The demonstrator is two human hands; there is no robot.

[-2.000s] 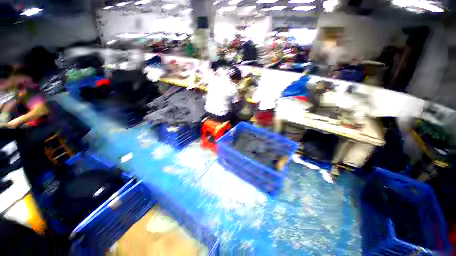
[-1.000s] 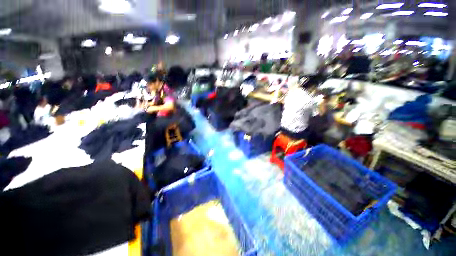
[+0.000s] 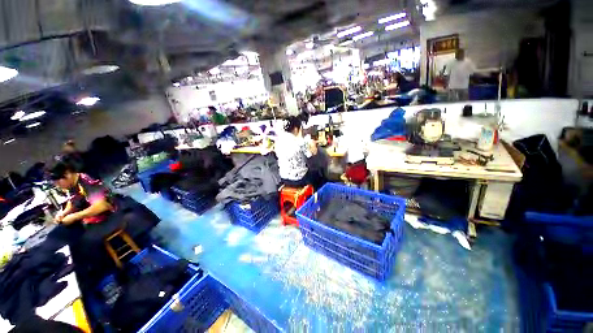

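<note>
Neither of my hands is in the picture. Nearest in front of me is a blue slatted crate [image 3: 250, 312], cut off by the bottom edge, with pale cardboard showing in it. Beside it on the left, another blue crate [image 3: 185, 279] holds dark cloth [image 3: 146, 296]. At the lower left, black garment pieces [image 3: 29, 273] lie on a white table with yellow edging [image 3: 80, 315].
A blue crate with dark cloth [image 3: 351, 260] stands on the blue floor [image 3: 260, 260]. Behind it a person sits on a red stool [image 3: 296, 198]. A sewing machine table [image 3: 448, 166] stands right. Another crate [image 3: 566, 260] is at the right edge. A person works at the left.
The view has swung left, then back right. The white table and black pieces now show only at the lower left, and the sewing machine table is in full view again.
</note>
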